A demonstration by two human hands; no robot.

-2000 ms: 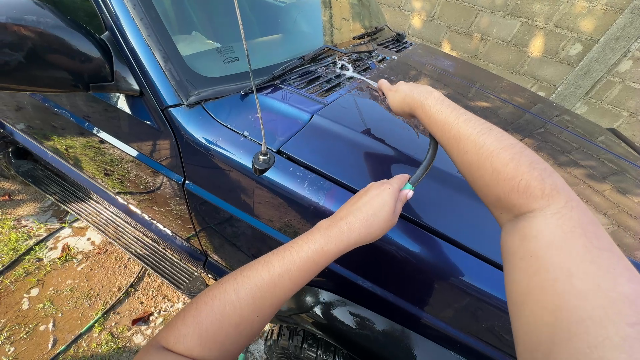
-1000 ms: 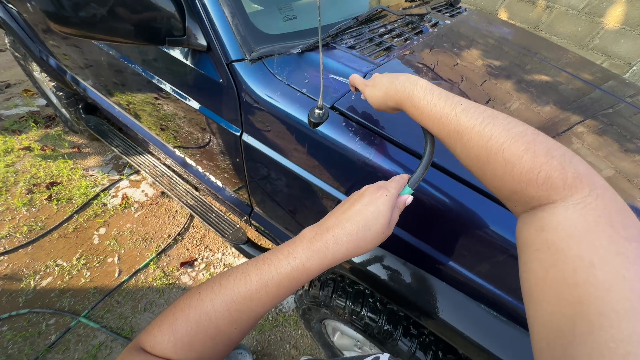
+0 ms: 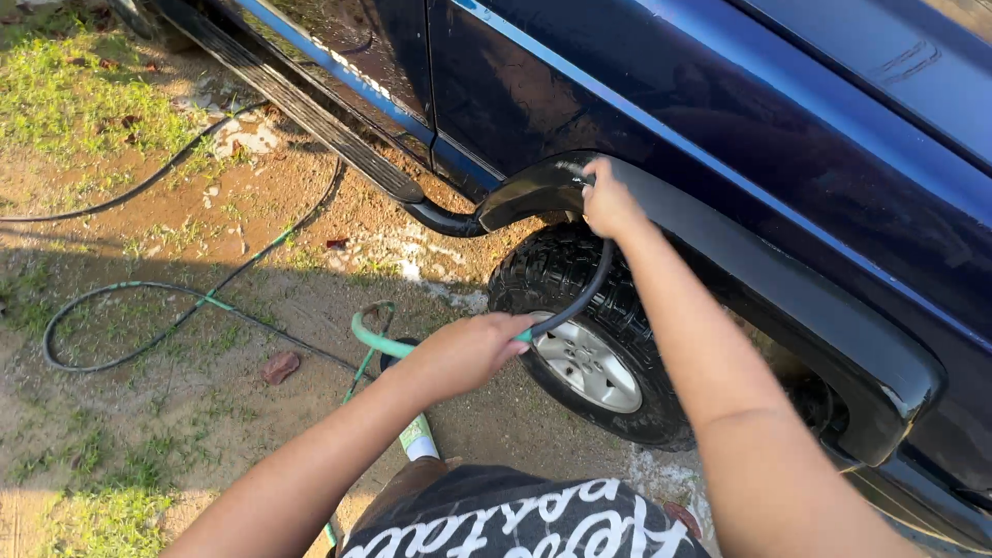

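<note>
My right hand (image 3: 608, 200) grips the end of a dark garden hose (image 3: 583, 298) just above the black fender flare (image 3: 666, 198) of a dark blue vehicle. Water sprays onto the flare beside my fingers. Lower and to the left, my left hand (image 3: 465, 353) is closed around the same hose, where a green part shows at my fingers. Between my hands the hose bends in an arc in front of the front tire (image 3: 558, 263) and its silver wheel rim (image 3: 593, 368). Behind my left hand a green stretch of hose (image 3: 380, 337) loops out.
More hose (image 3: 155, 287) lies looped on the wet, sandy ground at the left, near a reddish stone (image 3: 280, 367). A ribbed running board (image 3: 310, 124) runs along the vehicle's side. Patches of grass (image 3: 77, 116) and foam are on the ground. My foot is near the wheel.
My right hand, with the hose end, has moved from the hood near the windshield down to the fender flare. My left hand still holds the hose. The view has swung down toward the wheel.
</note>
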